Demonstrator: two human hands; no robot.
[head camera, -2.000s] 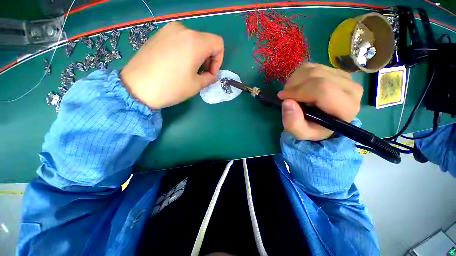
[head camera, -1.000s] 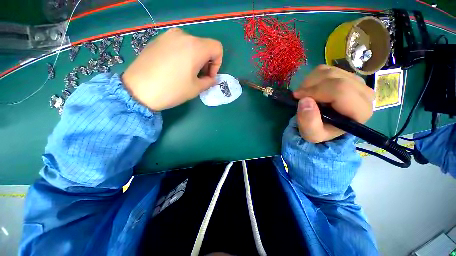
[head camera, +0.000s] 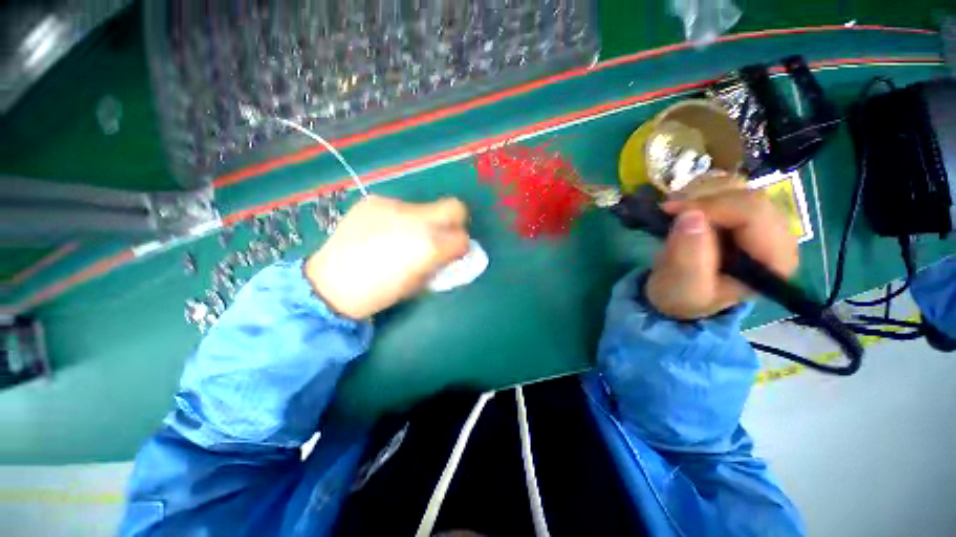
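Note:
My right hand holds the black soldering iron; its tip points left, over the right edge of the pile of red lead wires. My left hand is at the white pad, its bent fingers covering the pad's upper left part. Blur hides whether the fingers pinch anything. No part can be made out on the pad. Small silver-grey components lie in clusters left of my left hand. A thin pale solder wire curves down toward my left hand.
A yellow-brown tub with whitish lumps stands behind my right hand, beside a yellow sponge and a black stand. A black box with cables is at far right. A large grey component tray lies beyond the red line.
The view has turned and shifted, bringing the large grey tray in. The iron tip has moved away from the pad to the red wires. The part seen earlier on the pad no longer shows.

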